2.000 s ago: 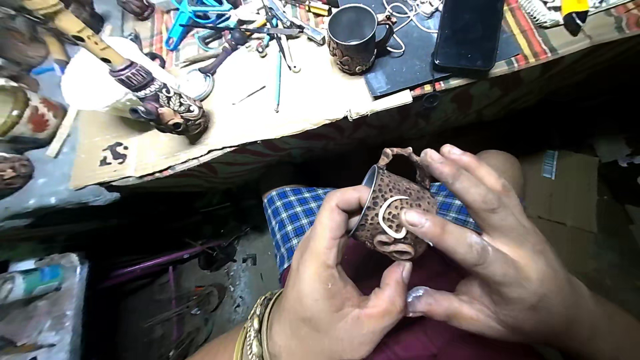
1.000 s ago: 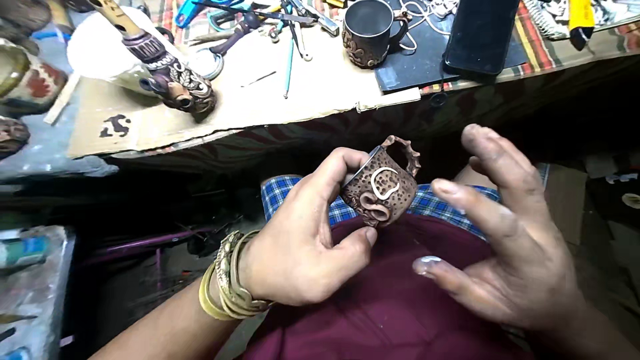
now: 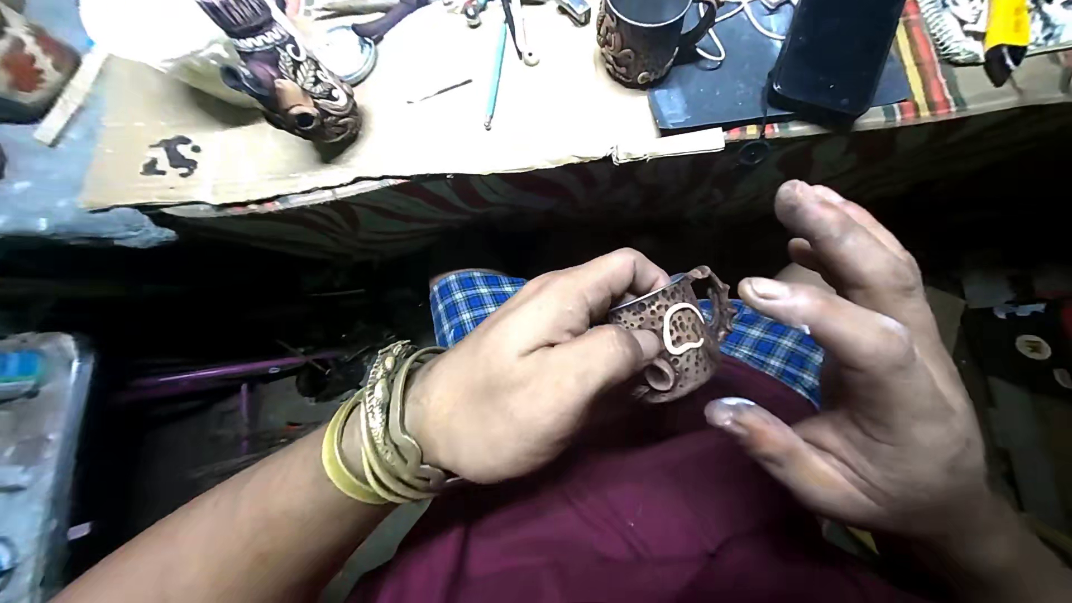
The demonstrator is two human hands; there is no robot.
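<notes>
A small brown mug [image 3: 695, 364] with a pitted surface, a spiky handle and raised curls is in my left hand [image 3: 536, 368], its rim tilted. The fingers go over the rim and the thumb presses on the outer wall. A pale C-shaped strip [image 3: 667, 328] lies on the wall, beside the thumb. To the right of the mug is my right hand [image 3: 871, 360], fingers spread, holding nothing; pale residue shows on its thumb tip.
On the worktable's cardboard [image 3: 569, 126] are a carved, sculpted piece [image 3: 310, 92], a dark carved mug [image 3: 641, 42], a thin blue tool [image 3: 497, 79] and a metal sliver [image 3: 440, 90]. A black phone [image 3: 837, 54] lies at the right on a dark board. A grey tray [image 3: 42, 452] stands at lower left.
My right hand was touching the mug two seconds ago and has moved off to the right. The left hand keeps hold of the mug, now with its back turned more toward the view.
</notes>
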